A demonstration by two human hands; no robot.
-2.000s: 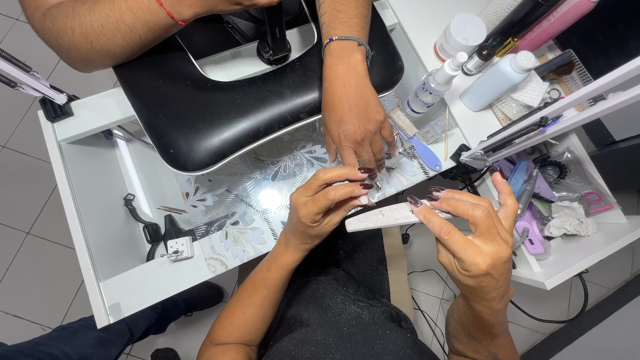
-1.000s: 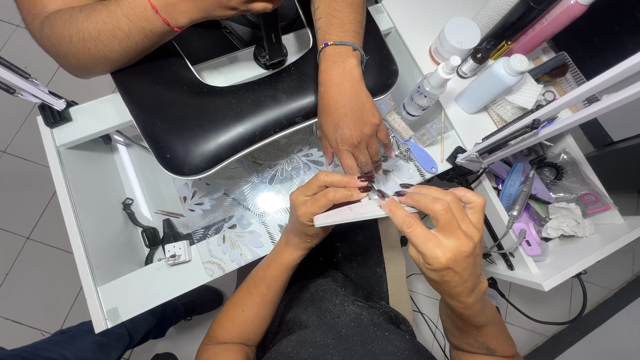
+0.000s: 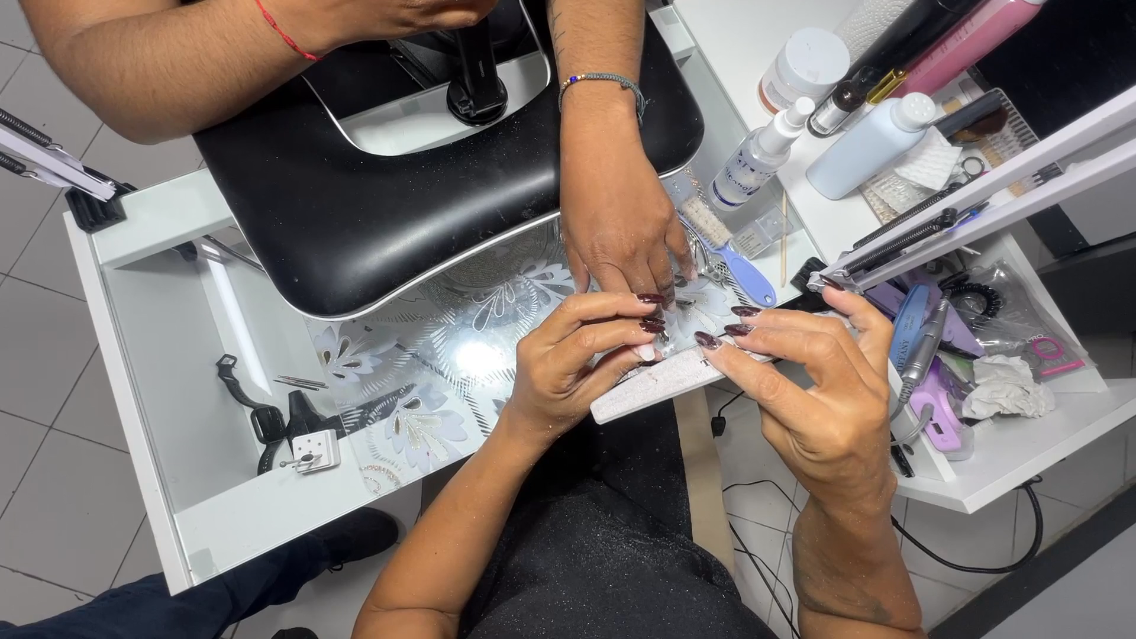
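My right hand [image 3: 812, 382] holds a pale nail file [image 3: 661, 386] between its thumb and fingers, the file slanting down to the left. My left hand [image 3: 581, 359], its fingertips painted dark red, grips a finger of another person's hand [image 3: 617, 213]. The file lies close to the left fingertips; its exact contact with the nail is hidden. That other hand reaches down over a black padded armrest [image 3: 444, 213] and wears a beaded bracelet [image 3: 603, 80]. A blue-handled nail brush [image 3: 745, 273] rests just right of it on the glass-topped table [image 3: 497, 355].
Right of the armrest stand a spray bottle [image 3: 759, 160], a pale blue bottle [image 3: 870, 146] and a white jar [image 3: 803, 71]. An open drawer [image 3: 1021, 461] holds a nail drill handpiece [image 3: 925, 351] and crumpled tissue [image 3: 1007, 388]. A black watch [image 3: 266, 424] lies at left. Lamp arms [image 3: 976, 213] cross the right side.
Two seconds ago the file and my right hand were a little farther from my left fingers; a second ago they came together. Now the file slants more steeply, its left end lower.
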